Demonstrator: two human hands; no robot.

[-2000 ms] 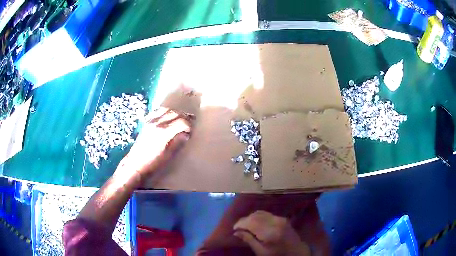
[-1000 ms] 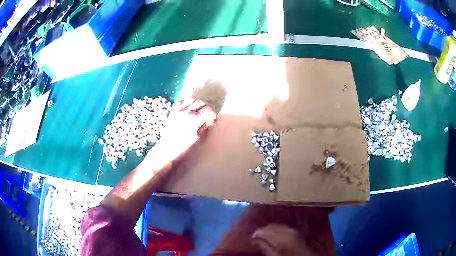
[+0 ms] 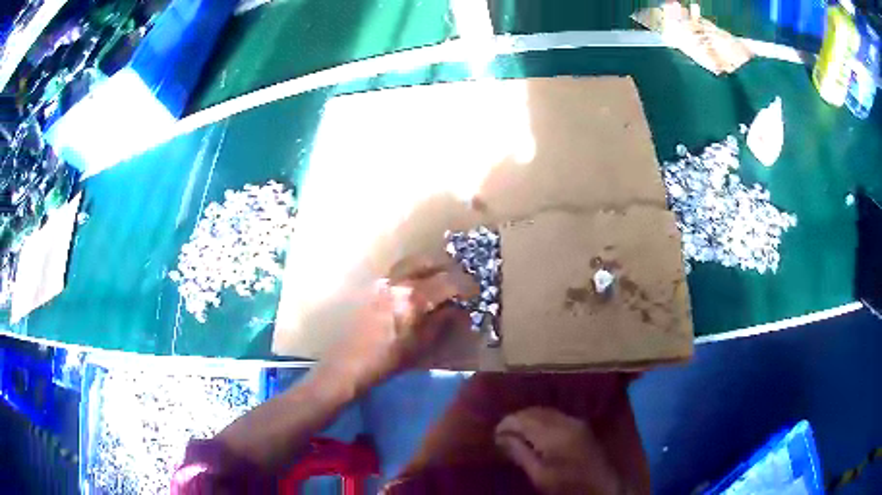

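My left hand is at the left edge of the dark-silver heap of small ring parts on the large cardboard sheet. Its fingertips touch or nearly touch the heap; whether they hold a part cannot be told. My right hand is low in front of my body, below the bench edge, blurred and partly cut off; its fingers look curled, and any content is hidden. A small white blob or cap sits amid brown stains on the small cardboard pad. A whitish heap of small parts lies right of the cardboard.
Another pale heap lies left of the cardboard. A white dropper bottle is behind the right heap. A torn cardboard scrap and yellow bottle are at the back right. A blue parts bin and red stool are below the bench.
My left hand has moved from the sheet's left side, in the bright light, right and nearer to me, to the dark-silver heap. My right hand stays low. The camera view has shifted slightly.
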